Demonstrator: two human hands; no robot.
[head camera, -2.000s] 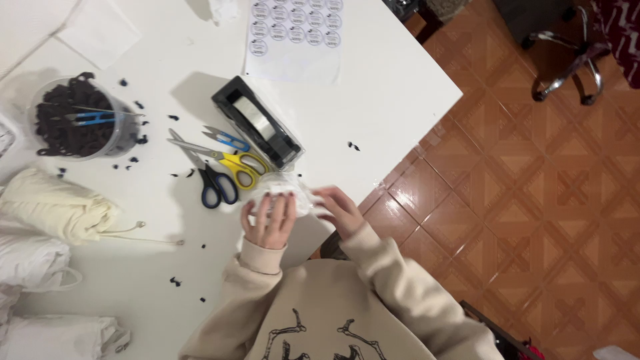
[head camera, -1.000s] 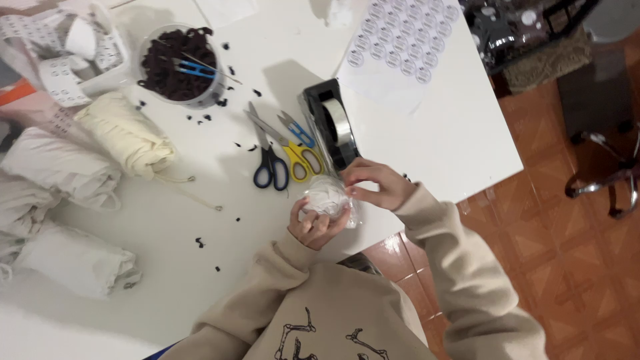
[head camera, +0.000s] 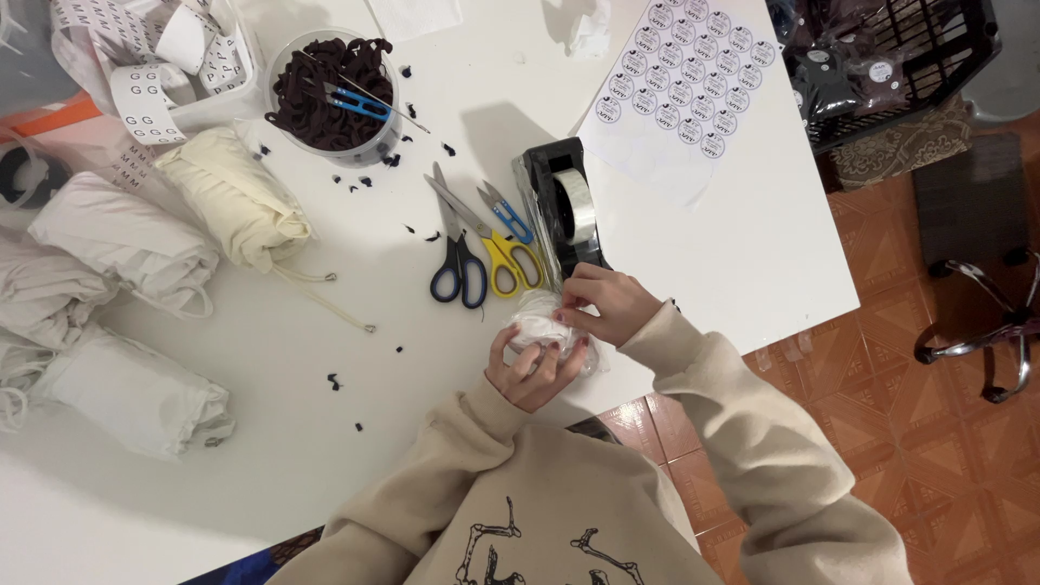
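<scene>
A round white bundle in clear plastic (head camera: 546, 318) lies at the table's near edge. My left hand (head camera: 536, 374) cups it from below with curled fingers. From the right, my right hand (head camera: 609, 305) has its thumb and fingertips pinched together at the bundle's upper right side; whether they hold tape or plastic is too small to tell. Just beyond the bundle stands a black tape dispenser (head camera: 535, 175) with a roll of clear tape (head camera: 578, 207). Left of it lie yellow-handled scissors (head camera: 505, 264), black-and-blue-handled scissors (head camera: 459, 272) and blue thread snips (head camera: 510, 215).
A clear tub (head camera: 390, 138) holds dark fabric loops and another blue snips. Rolled cloth bundles (head camera: 231, 195) and a white bin of label rolls (head camera: 244, 106) occupy the left. A sheet of round stickers (head camera: 650, 150) lies at the back right, near a black crate (head camera: 951, 73). Dark scraps dot the table.
The view has shifted and turned noticeably. My right hand, apart from the bundle on its right two seconds ago, is now against it. More of the white bundle shows between my hands.
</scene>
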